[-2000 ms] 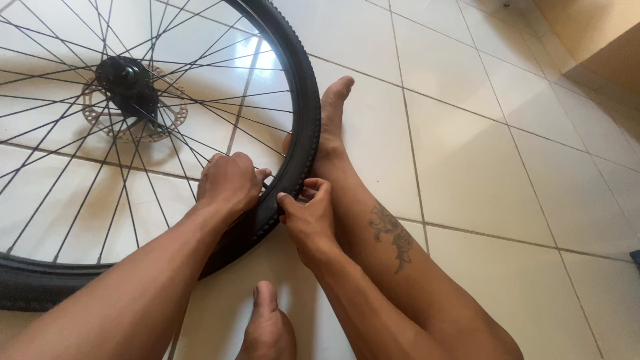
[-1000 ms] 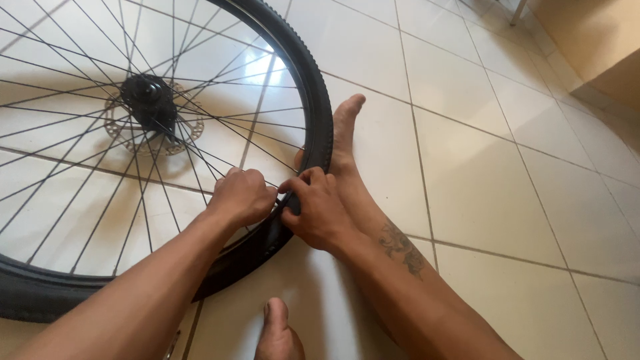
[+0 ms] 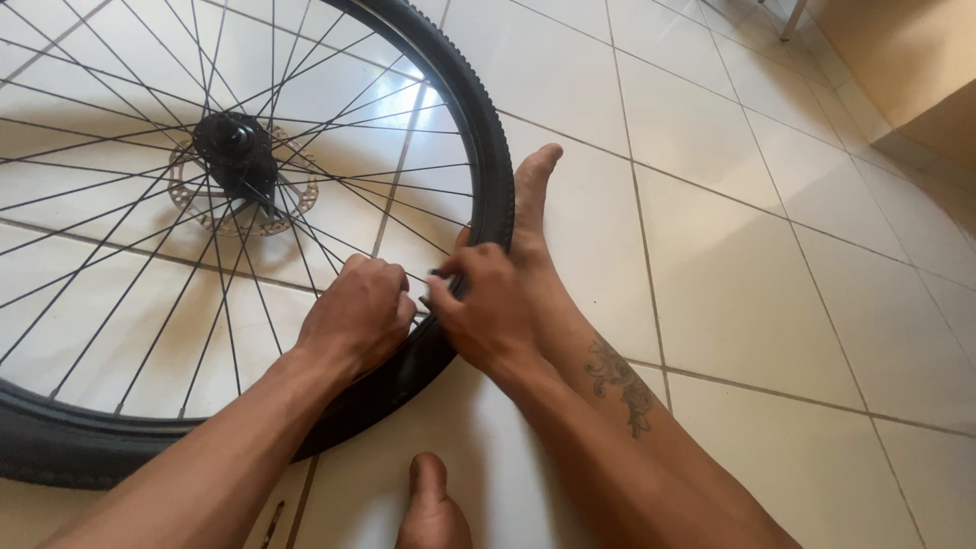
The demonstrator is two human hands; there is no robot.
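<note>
A bicycle wheel with a black knobbed tire (image 3: 496, 175) lies on its side over the floor, its black hub (image 3: 232, 141) and perforated disc brake rotor (image 3: 305, 194) at the upper left. My left hand (image 3: 358, 309) is curled at the inner edge of the rim among the spokes; what its fingers grip is hidden. My right hand (image 3: 484, 305) lies over the tire just to the right, thumb and forefinger pinched near a small dark piece (image 3: 428, 303) at the rim. The fingertips are blurred, so its hold on that piece is unclear.
My bare feet flank the tire, one (image 3: 534, 183) beyond its right side and one (image 3: 433, 496) below it. White floor tiles (image 3: 717, 252) spread to the right. A raised tan ledge (image 3: 900, 69) and a thin furniture leg (image 3: 794, 19) stand at the upper right.
My right hand has moved from the tire's outer side onto its top, close to my left hand. My left hand stays at the rim. The view has shifted somewhat.
</note>
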